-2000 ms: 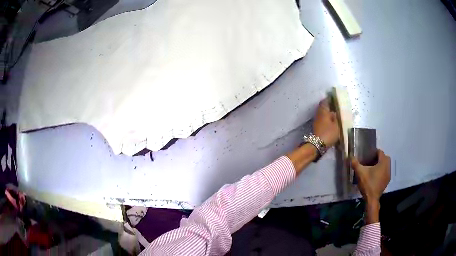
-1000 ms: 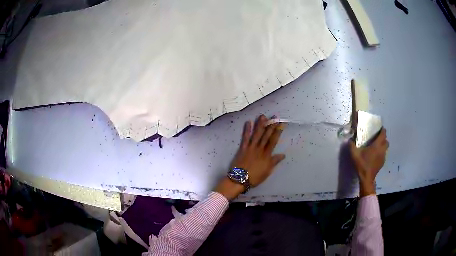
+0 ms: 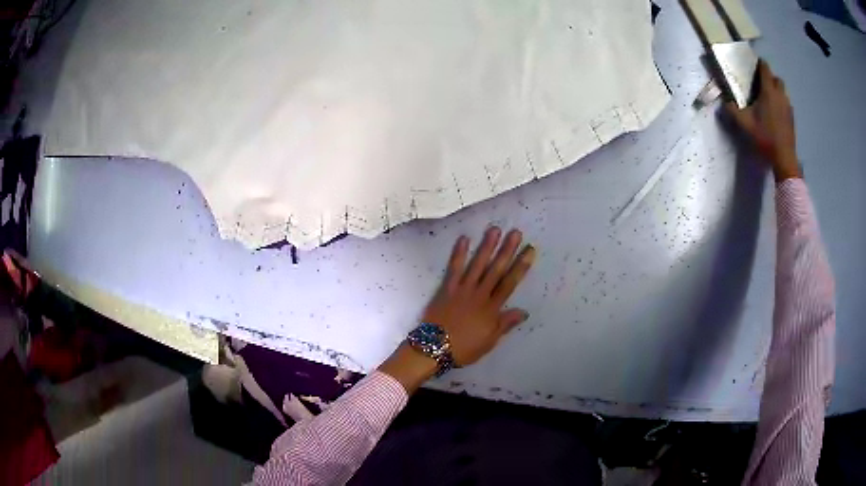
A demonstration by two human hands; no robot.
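The white paper pattern (image 3: 380,104) lies over dark cloth, whose edge shows thinly below it, with short pencil ticks along its lower edge. My left hand (image 3: 480,299) rests flat on the table below the pattern, fingers spread, holding nothing. My right hand (image 3: 767,119) is at the upper right, shut on a metal block weight (image 3: 736,68). The block touches or lies against two pale wooden bars (image 3: 722,17) side by side. A thin pale strip (image 3: 655,180) trails on the table below the block; a crumpled clear bit (image 3: 707,93) is beside it.
The pale blue table (image 3: 589,332) carries many dark specks. A small dark object (image 3: 817,38) lies at the upper right. Below the table's front edge are purple and white scraps (image 3: 294,380) and a red heap (image 3: 24,418) at the lower left.
My right hand has moved up and away with the block and a wooden bar, to beside the other bar. My left hand left the bar earlier and now lies flat, off the strip.
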